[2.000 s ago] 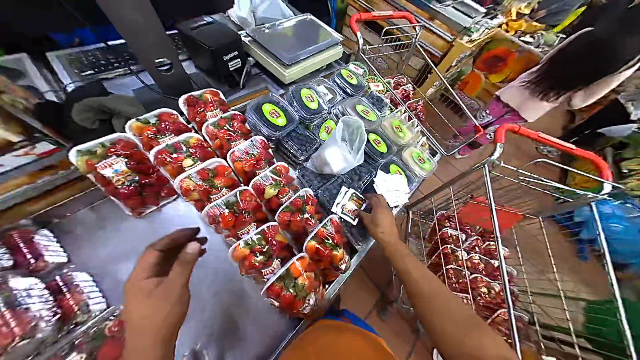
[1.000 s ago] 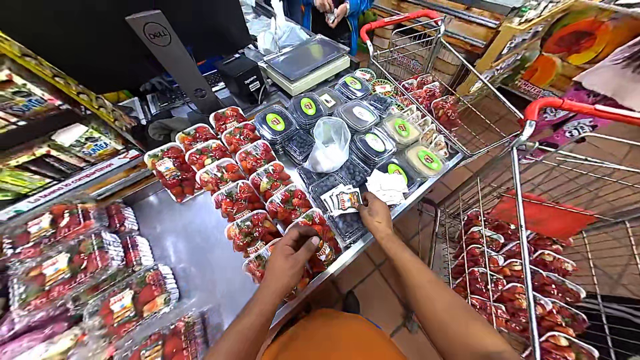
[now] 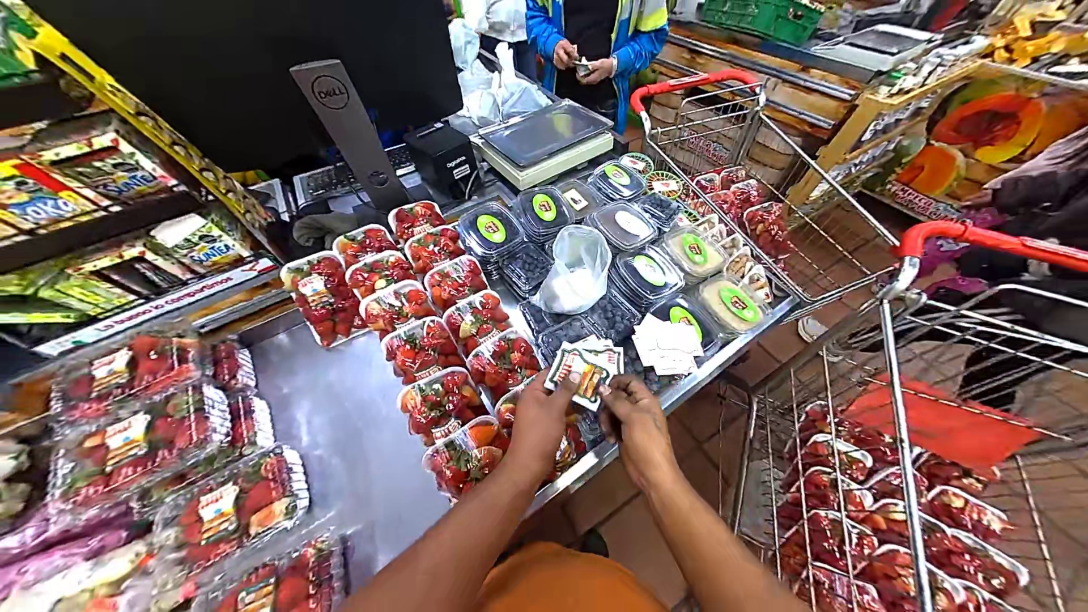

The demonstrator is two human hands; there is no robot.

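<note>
Several small printed labels [image 3: 586, 371] are fanned out between my two hands, over the blueberry packs near the metal counter's front edge. My left hand [image 3: 541, 416] grips them from the left with its thumb on top. At their lower right corner my right hand [image 3: 636, 422] has its fingers bent close to them; whether it pinches a label cannot be told. White paper slips [image 3: 666, 343] lie just beyond, on the packs. A clear plastic bag [image 3: 575, 270] with something white in it rests on blueberry packs. Rows of strawberry trays [image 3: 422, 348] stand left of my hands.
More strawberry packs [image 3: 127, 425] are stacked at left. A scale [image 3: 545, 141] and a black printer [image 3: 442, 158] stand at the back. Shopping carts [image 3: 901, 357] with strawberry packs flank the counter's right side. A person in a blue jacket [image 3: 633, 51] stands beyond the scale.
My left hand, apart over the bare counter at first, has come across the strawberry trays to the labels and now holds them. The labels are fanned wider. The view has shifted.
</note>
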